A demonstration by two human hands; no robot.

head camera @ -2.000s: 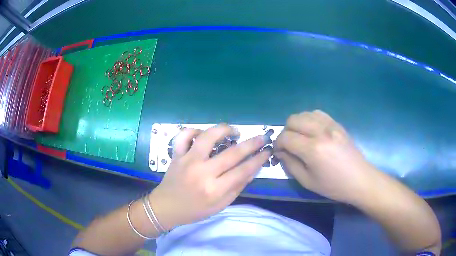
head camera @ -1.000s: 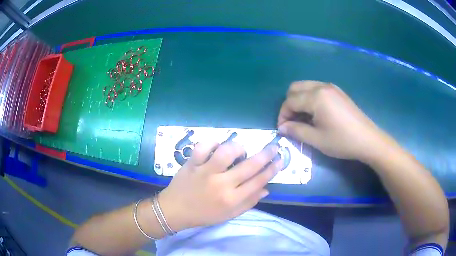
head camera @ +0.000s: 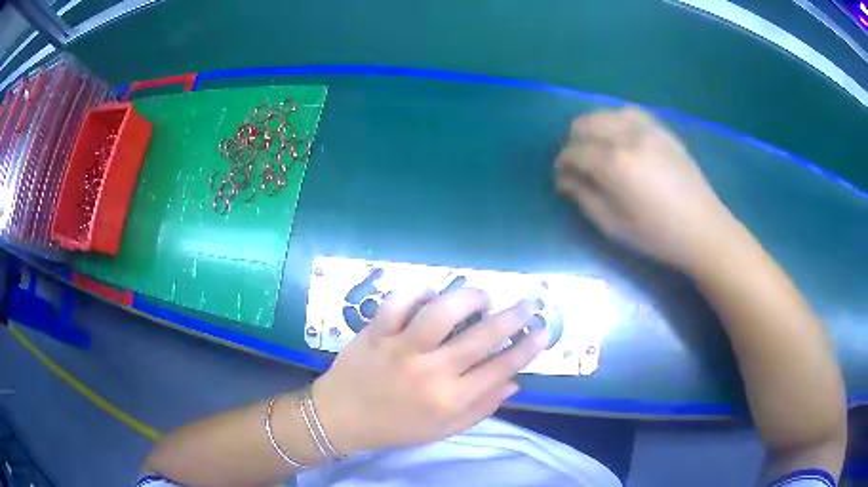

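The silver metal plate [head camera: 328, 295] lies flat near the front edge of the dark green surface. Its left round pattern shows in full, and the middle and right ones are partly covered. My left hand [head camera: 428, 366] rests over the plate's middle, fingers spread, fingertips on the right round pattern. It is not clear whether those fingertips press a ring. My right hand [head camera: 633, 181] is blurred above the surface, behind and to the right of the plate, fingers bent together. Whether it holds anything cannot be seen. Copper rings [head camera: 262, 143] lie in a loose pile on the green mat.
The green mat [head camera: 205, 247] lies at the left. A red bin [head camera: 124, 190] with copper rings stands on its left part, beside stacked clear trays [head camera: 33, 143]. Blue tape [head camera: 419, 72] edges the surface at the back and front.
My right hand has lifted off the plate's right end and moved back, away from me. My left hand stays on the plate. The whole view has shifted slightly.
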